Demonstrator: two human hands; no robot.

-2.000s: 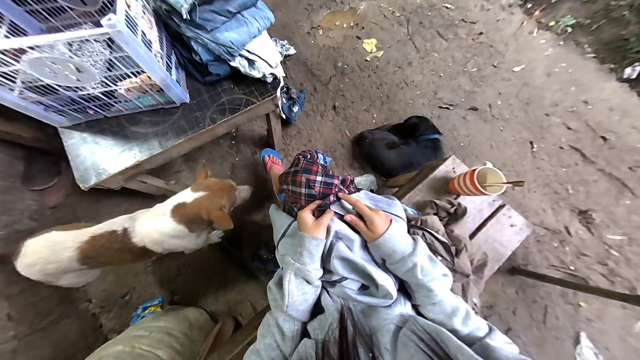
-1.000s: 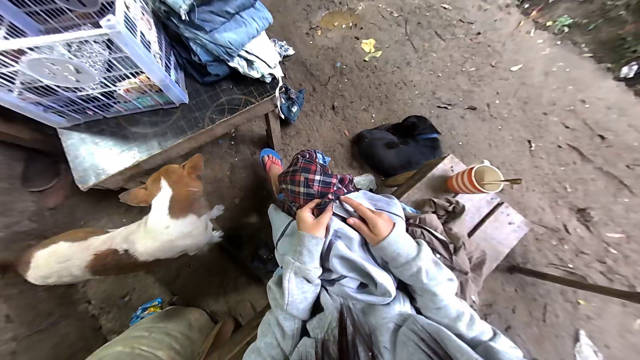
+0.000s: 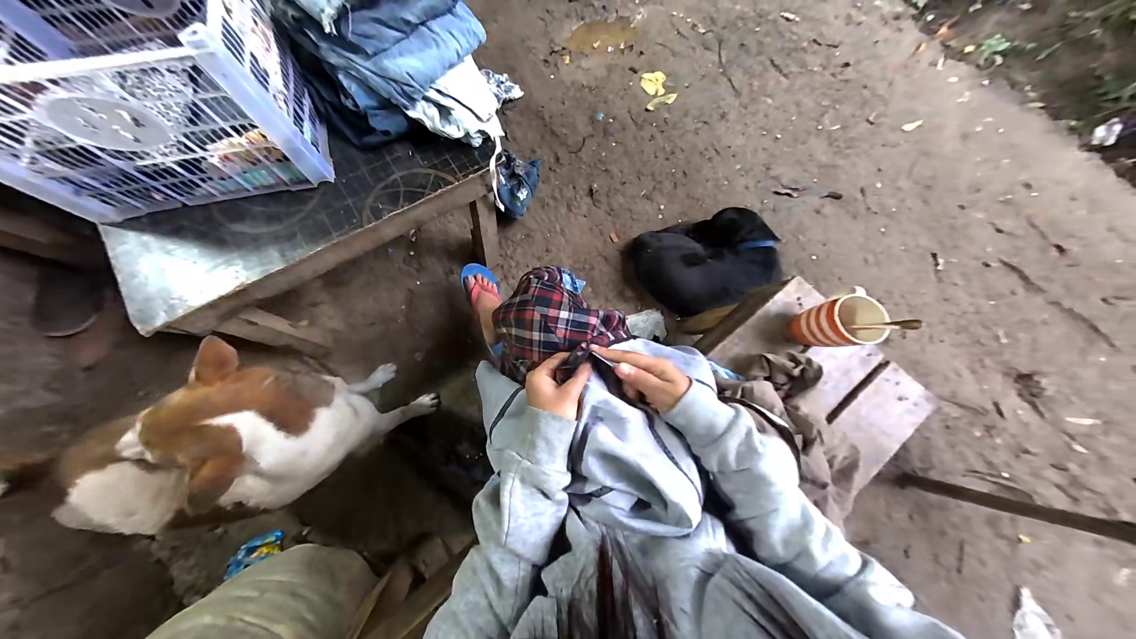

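Over my lap lies a plaid cloth (image 3: 552, 312) in red, navy and white, next to grey fabric with dark seams (image 3: 639, 461). My left hand (image 3: 557, 385) pinches a dark edge of cloth between thumb and fingers. Close beside it, on the right, my right hand (image 3: 650, 376) holds a small, thin, pale object against the same dark cloth; its kind is too small to tell. The fingertips of both hands nearly meet. Grey sleeves cover both my arms.
A brown and white dog (image 3: 266, 435) is at left, a black dog (image 3: 706, 259) curled ahead. A striped mug (image 3: 839, 321) with a spoon stands on a wooden bench (image 3: 887, 399). A plastic crate (image 3: 266, 98) and folded jeans (image 3: 390, 53) sit on a low table (image 3: 177, 275).
The brown and white dog has turned its head back toward its body. My hands stay at nearly the same place on the cloth, with the right hand's fingers slightly shifted.
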